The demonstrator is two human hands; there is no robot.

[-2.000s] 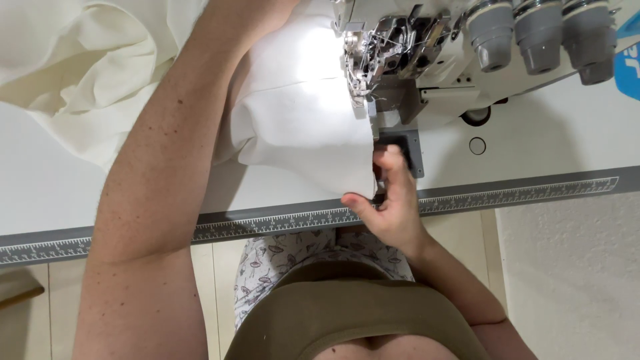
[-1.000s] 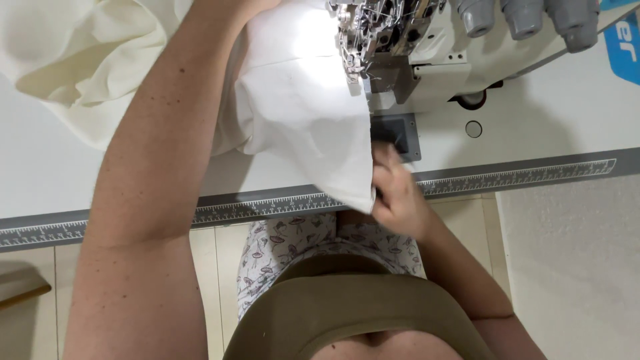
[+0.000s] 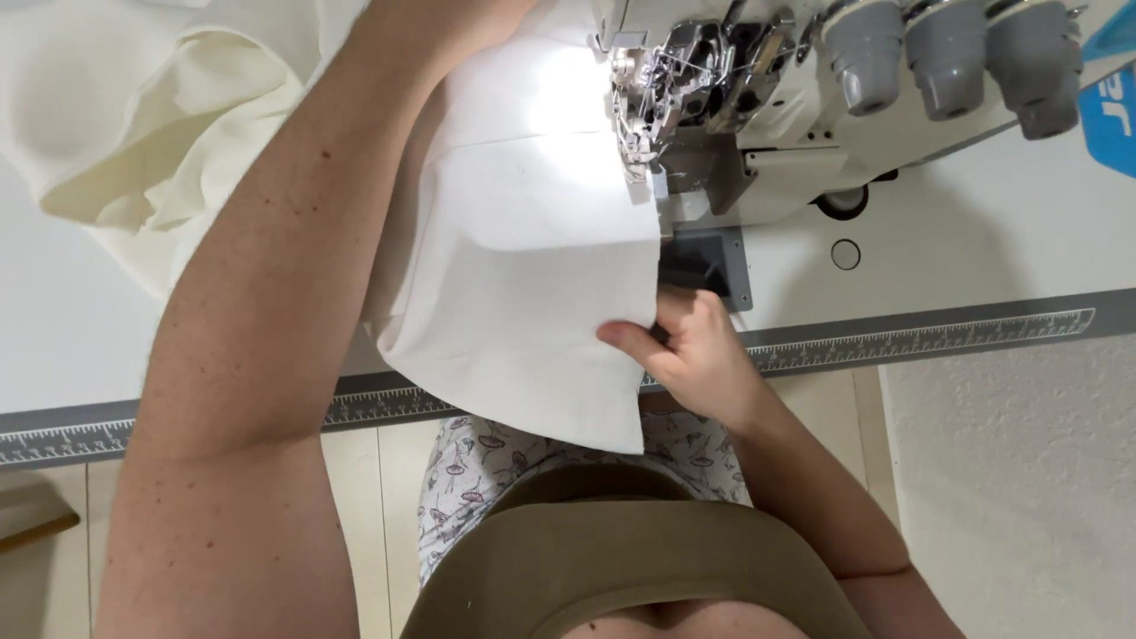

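White fabric (image 3: 532,293) lies under the lit presser foot area of an overlock sewing machine (image 3: 674,89), its lower corner hanging over the table's front edge. My right hand (image 3: 692,346) grips the fabric's right edge just below the machine, the thumb on top and the fingers beneath. My left hand (image 3: 497,13) reaches up to the top edge of the view beside the machine; its fingers are cut off, so its hold cannot be told. More cream fabric (image 3: 177,133) lies in loose folds left of my left forearm.
Grey tension knobs (image 3: 945,62) project from the machine at the upper right. A printed measuring scale (image 3: 932,342) runs along the table's front edge. A textured wall (image 3: 1012,479) stands at the lower right, and my lap is below the table.
More of the white fabric's lower corner now hangs below the table edge. My right hand has gone from curled fingers to a hold with the thumb lying over the fabric.
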